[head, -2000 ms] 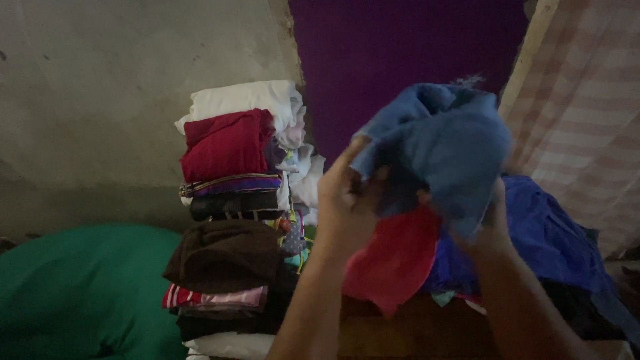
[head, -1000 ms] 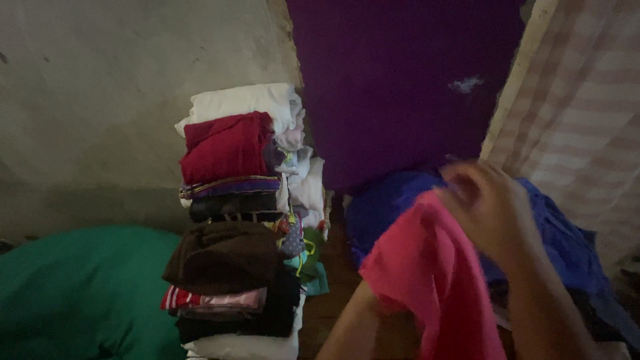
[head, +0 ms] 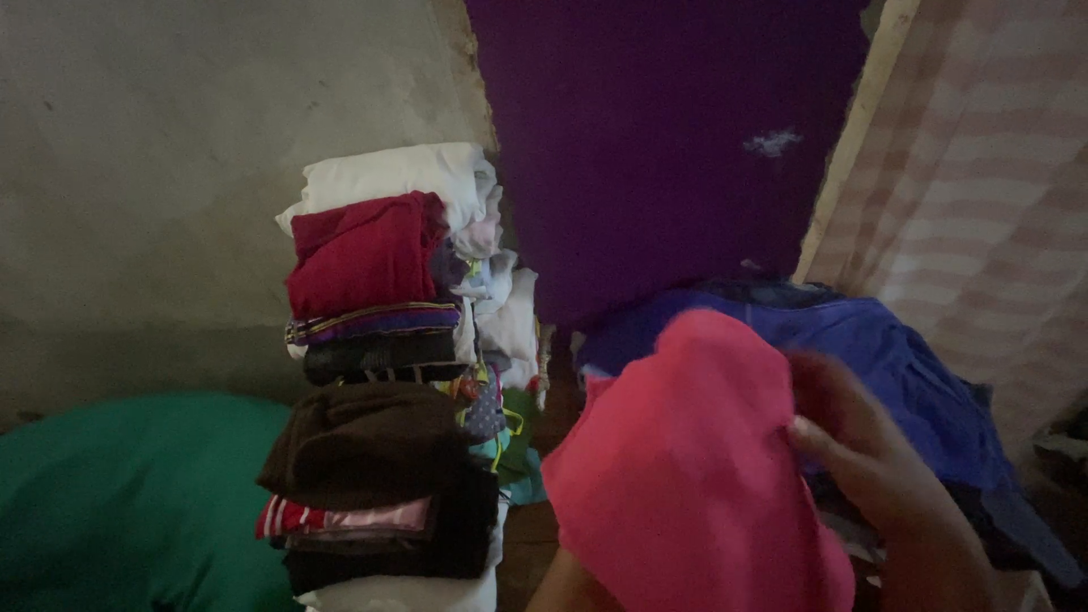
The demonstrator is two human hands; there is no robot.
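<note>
A pink cloth garment [head: 688, 476] hangs spread in front of me, right of centre. My right hand [head: 850, 425] grips its right edge between thumb and fingers. Of my left arm only the forearm shows, low behind the cloth; my left hand is hidden by the fabric. To the left stand stacks of folded clothes, with a dark red cloth [head: 365, 255], a white cloth [head: 391, 183] and a brown cloth [head: 365, 442] among them. Behind the pink garment lies a heap of blue clothing [head: 850, 340].
A large green rounded cloth item [head: 136, 510] lies at the lower left. Behind the stacks rise a grey wall [head: 212, 102] and a purple panel [head: 663, 153]. A striped curtain [head: 977, 170] hangs at the right, beside a pale wooden edge [head: 858, 127].
Two seconds ago both hands held a blue cloth, with red or pink fabric below it; that blue cloth is out of my hands. The pink garment has since been raised and spread wider.
</note>
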